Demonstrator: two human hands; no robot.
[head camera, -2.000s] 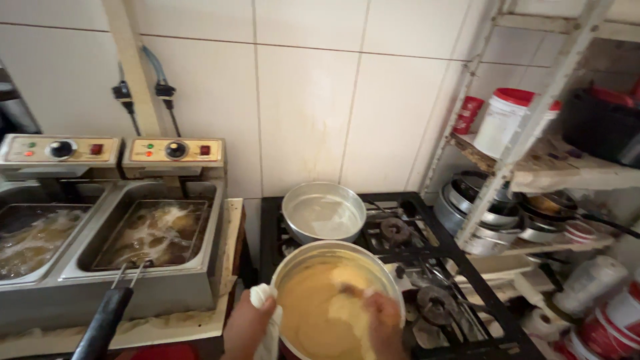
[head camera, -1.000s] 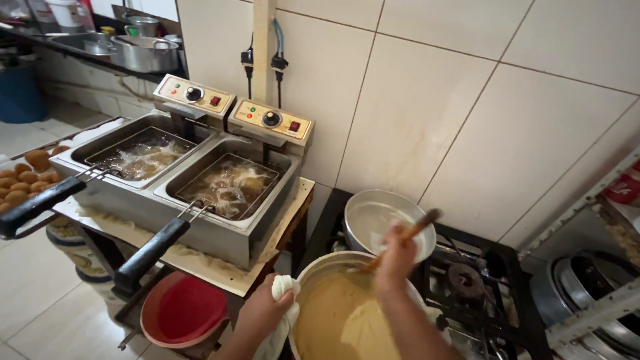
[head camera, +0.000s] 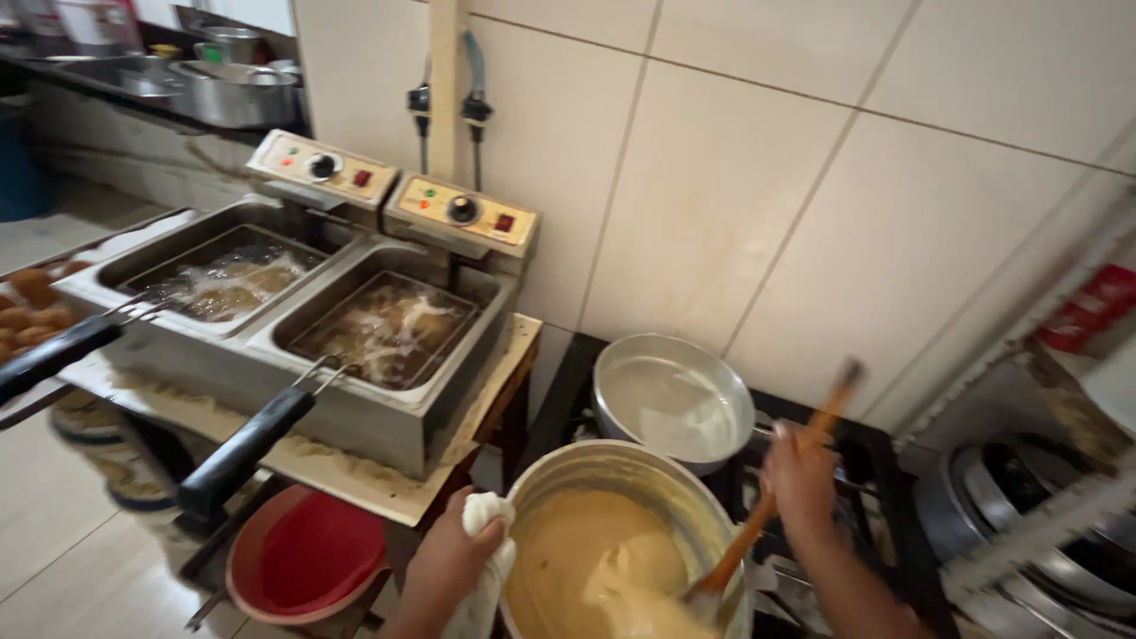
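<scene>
My right hand (head camera: 799, 475) grips the handle of a wooden spoon (head camera: 754, 524), whose lower end sits in thick tan batter or dough (head camera: 595, 555) at the right side of a large metal pot (head camera: 568, 457). At the pot's left rim, my left hand (head camera: 461, 541) is closed on a white cloth (head camera: 493, 532). Behind the pot a round aluminium pan (head camera: 674, 390) with a pale liquid rests on the black gas stove (head camera: 577, 364).
A double electric fryer (head camera: 346, 355) bubbles on the left, its black basket handles (head camera: 248, 448) jutting forward. Below it stands a basin (head camera: 311, 555) with a red inside. Browned fried balls (head camera: 35, 311) lie far left. A metal shelf (head camera: 1038, 524) with pans borders the right.
The view has swung left, bringing both fryers and the red basin further in. The spoon, low in the pot two seconds ago, now stands more upright in my right hand.
</scene>
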